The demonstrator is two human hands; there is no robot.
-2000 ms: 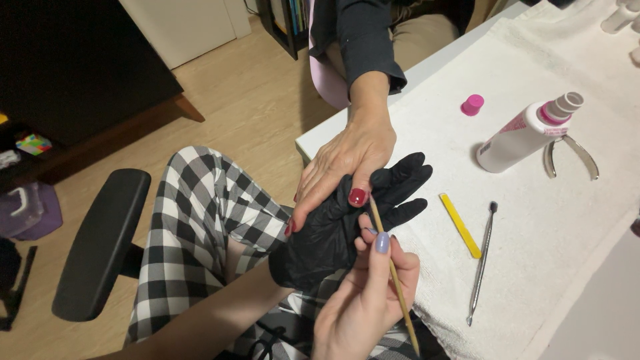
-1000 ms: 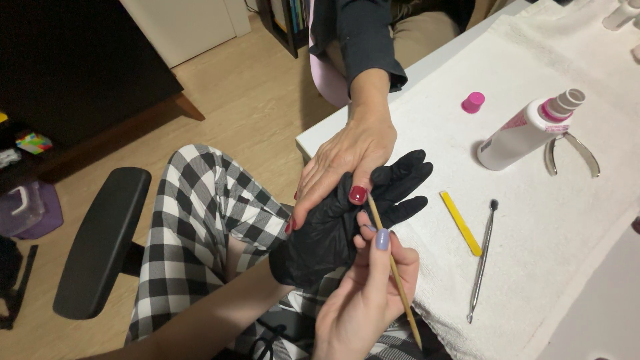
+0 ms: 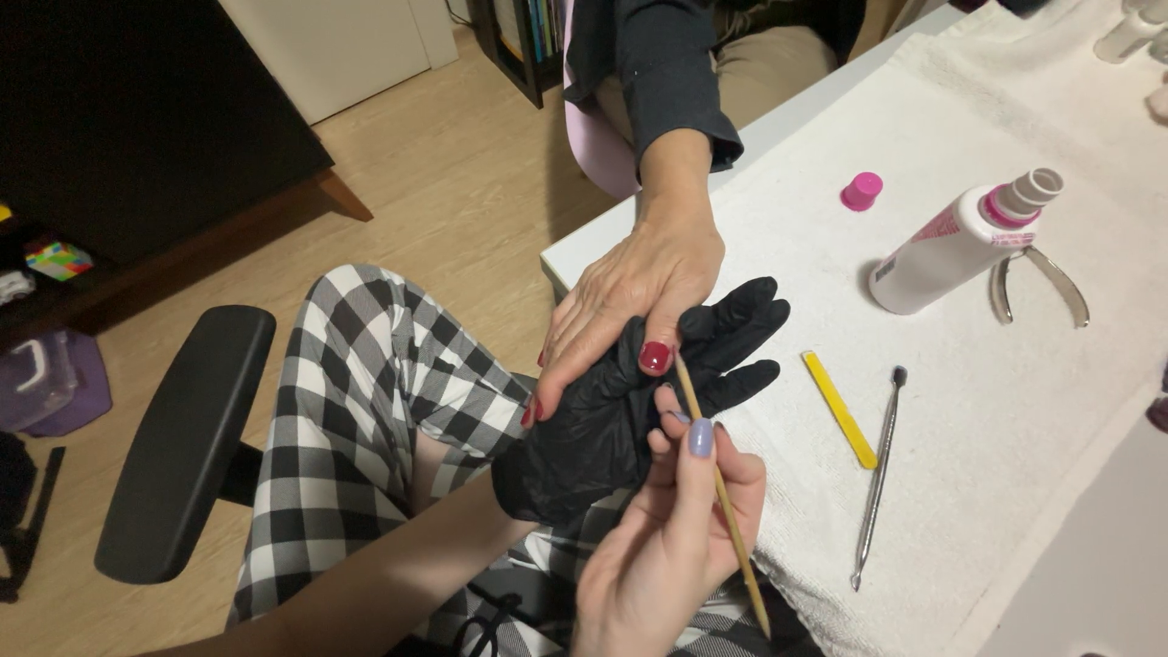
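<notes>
My left hand, in a black disposable glove, supports another person's hand from below, its thumb and fingers around that person's thumb. The person's nails wear glossy red polish; the thumbnail faces up. My right hand, bare with lilac nails, grips a thin wooden manicure stick. The stick's upper tip is at the right side of the red thumbnail; whether it touches cannot be told. Right of my hands, a yellow nail file and a metal cuticle pusher lie on a white towel.
A white plastic bottle stands on the towel, with a pink cap at its left and metal cuticle nippers behind it. Small bottles are at the far right. A black armrest is at the left, beside my checkered trouser leg.
</notes>
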